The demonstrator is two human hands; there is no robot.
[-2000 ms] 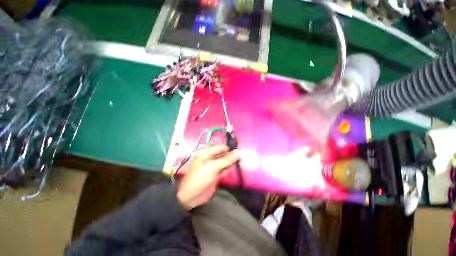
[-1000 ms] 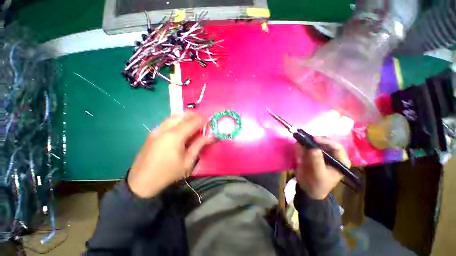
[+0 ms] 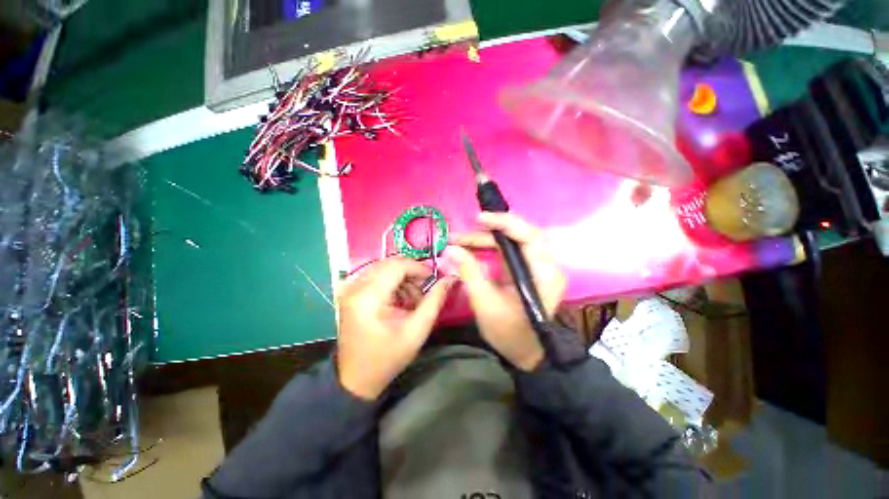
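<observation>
A green ring circuit board (image 3: 401, 234) lies on the pink-red sheet, just beyond my fingertips, with a pale lead at its left side. My left hand (image 3: 383, 322) pinches a small wired component (image 3: 430, 282); its black end is at the fingertips and its thin lead reaches up over the ring. My right hand (image 3: 512, 297) holds the soldering iron (image 3: 519, 265), tip pointing up and away from the board. Its thumb and fingertips meet the left fingers near the component. Whether they also grip it is unclear.
A tangled pile of wired components (image 3: 317, 117) lies at the sheet's far left edge. Bagged harnesses (image 3: 73, 312) are far left. The clear fume hood (image 3: 604, 97), orange bit (image 3: 702, 98), round yellowish tub (image 3: 752, 201) and black box (image 3: 814, 146) are at right.
The loose component left of the ring has gone from the sheet, and my left hand now holds one. My right hand has moved left beside it, with the iron turned more upright.
</observation>
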